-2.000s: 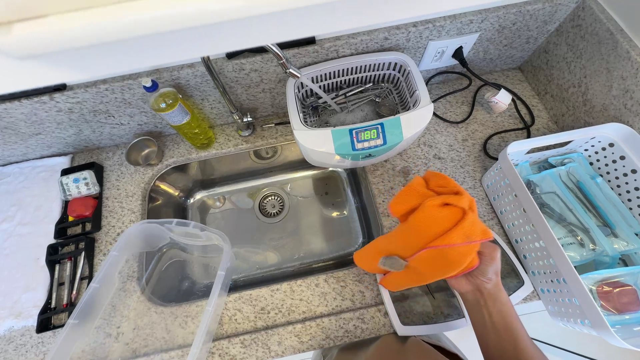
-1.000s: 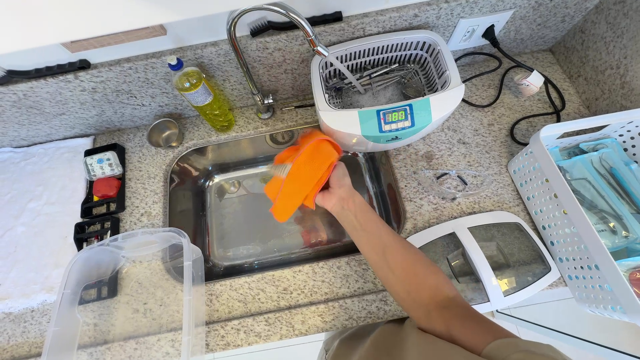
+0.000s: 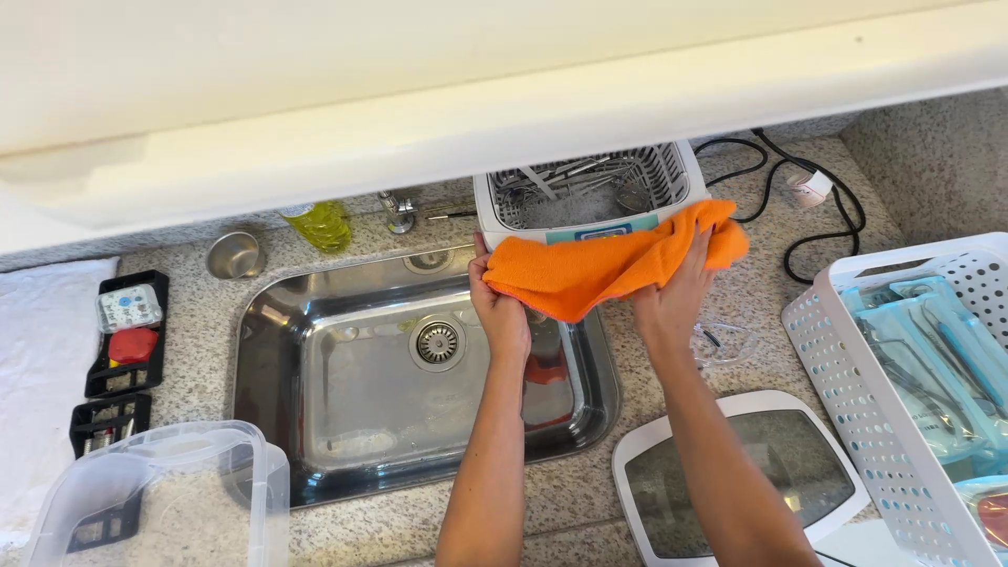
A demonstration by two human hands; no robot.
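Observation:
An orange cloth [image 3: 583,272] lies across the front of a white ultrasonic cleaner [image 3: 697,177], partly covering its display panel. My left hand [image 3: 500,307] grips the cloth's left end at the cleaner's front left corner. My right hand [image 3: 677,295] presses on the cloth farther right, with fingers spread over it. Inside the cleaner, metal instruments [image 3: 583,177] sit in a grey plastic basket with foamy liquid. The cleaner's windowed lid [image 3: 744,465] rests on the granite counter near my right forearm. Clear safety glasses [image 3: 720,342] lie beside my right wrist.
A steel sink [image 3: 362,394] lies below my left hand. A white perforated basket [image 3: 850,409] holds pouched instruments at right, near a black power cord [image 3: 854,209]. At left are a clear plastic bin [image 3: 268,504], black trays [image 3: 157,331], a metal cup [image 3: 235,256] and a yellow-green bottle [image 3: 323,224]. A white cabinet edge [image 3: 472,118] overhangs.
The orange cloth has moved from over the sink to the cleaner's front. My left hand has come into view onto it. The view has shifted, with the cabinet edge now covering the top.

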